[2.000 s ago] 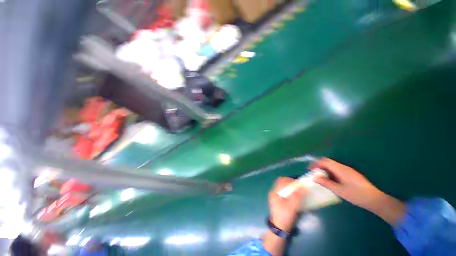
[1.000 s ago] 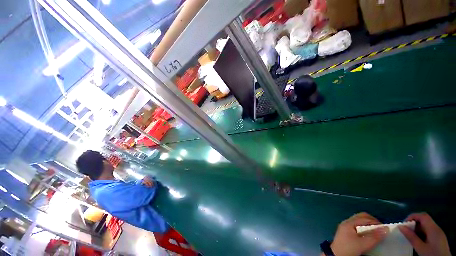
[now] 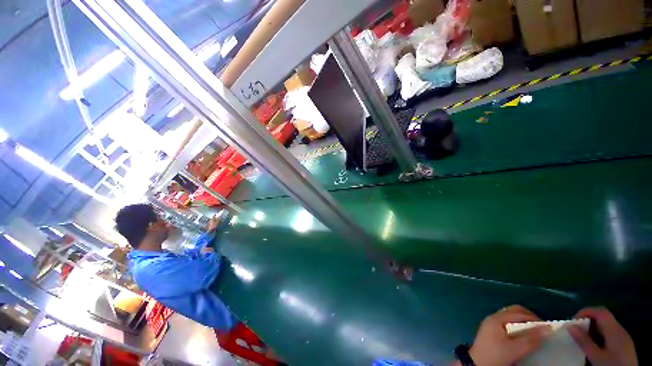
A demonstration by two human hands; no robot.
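Observation:
A thin stack of white label sheets with a wavy top edge is at the lower right, over the dark-green belt. My left hand holds its left side, with a dark wristband at the wrist. My right hand holds its right side. The lower part of the stack and of both hands is cut off by the bottom edge of the picture.
The glossy green belt runs across the view. Grey metal posts rise from it. A laptop and a black round object stand beyond. A person in blue is at the left, by a red stool.
The view was blurred and has swung to show the person at the left. That person's head and arms have shifted a little. Both my hands keep holding the stack.

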